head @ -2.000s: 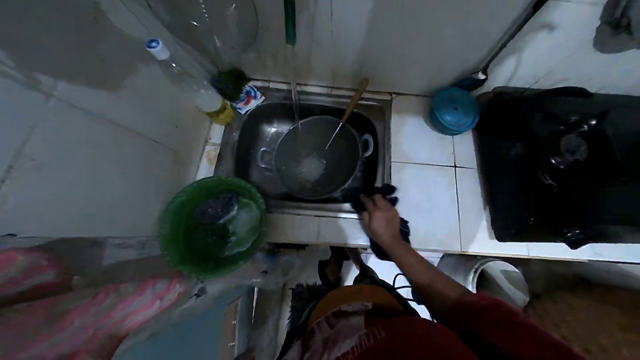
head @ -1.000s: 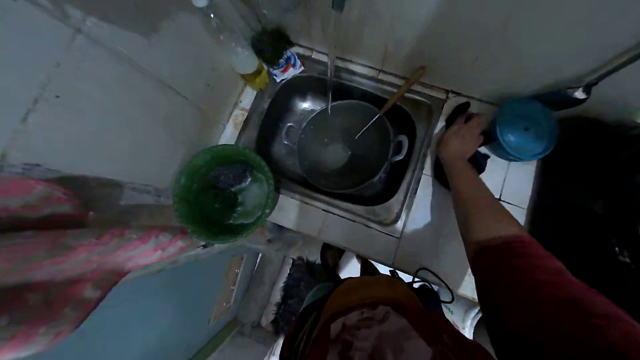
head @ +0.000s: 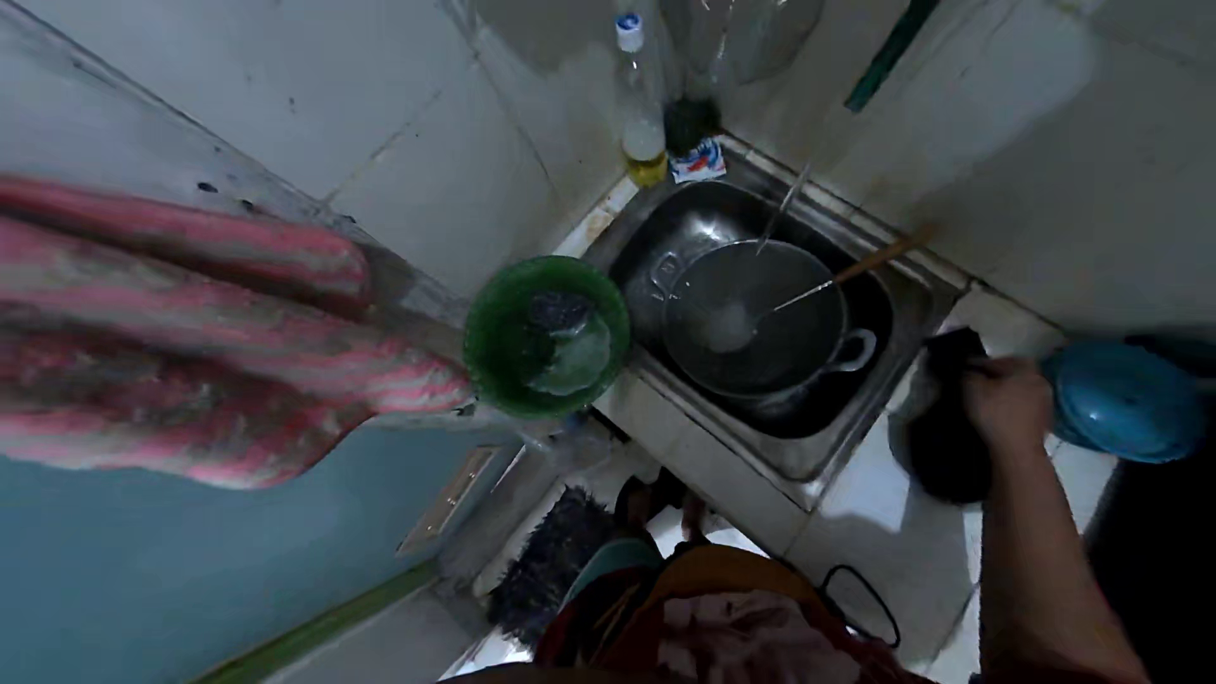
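Note:
My right hand [head: 1011, 404] grips a dark cloth [head: 948, 442] over the white tiles to the right of the sink. The cloth hangs down from the fingers, close to a blue round container [head: 1129, 401]. Inside the steel sink [head: 815, 465] stands a two-handled metal pot [head: 750, 356] full of cloudy water, with a wooden-handled utensil [head: 879, 256] leaning in it. Water runs into the pot from above. A green plastic basin [head: 484, 328] with suds and a dark scrubber or cloth [head: 559, 312] sits left of the sink. My left hand is out of view.
A clear bottle with yellow liquid [head: 643, 123], a dark scouring pad [head: 692, 123] and a small printed packet [head: 699, 161] stand at the sink's back corner. A pink striped cloth [head: 190, 332] hangs at the left. A black surface [head: 1154, 541] lies at the far right.
My right hand has moved with the dark cloth from the sink's front right edge to the tiles beside the blue container. The view has turned to the left.

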